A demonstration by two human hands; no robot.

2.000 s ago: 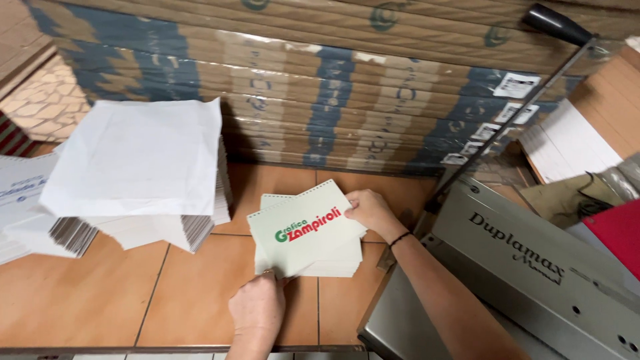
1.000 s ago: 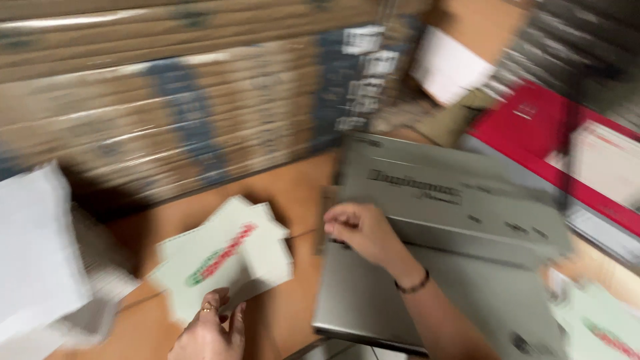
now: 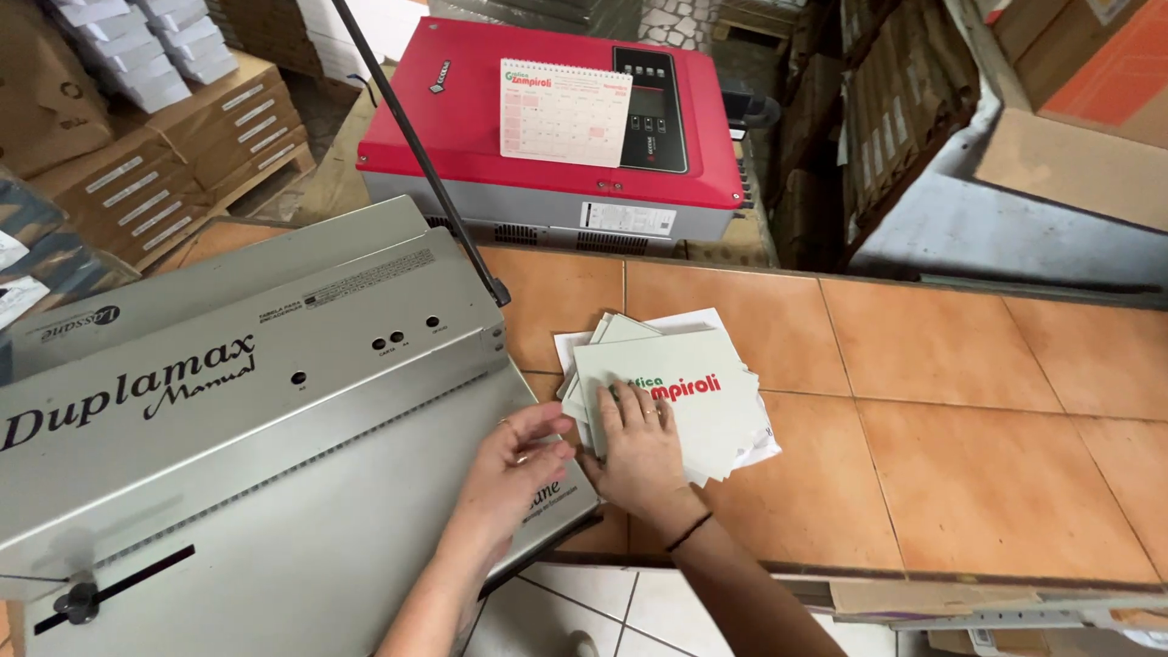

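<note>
A loose stack of pale printed cards lies on the orange tiled counter, right of the grey manual punching machine. On its top card rests my right hand, fingers spread over the print; whether it grips a card I cannot tell. My left hand, fingers partly curled and apart, is just left of the stack above the machine's front plate, with nothing seen in it. The machine's dark lever slants up and back from its right end.
Behind the counter sits a red and grey electrical unit with a spiral-bound calendar on it. Boxes on a pallet stand at the back left. Orange tiles extend right. Cardboard stands at the right.
The view has swung far to the right. My left hand has let go of the card stack by the wrapped boxes, and my right hand now rests on the stack right of the machine.
</note>
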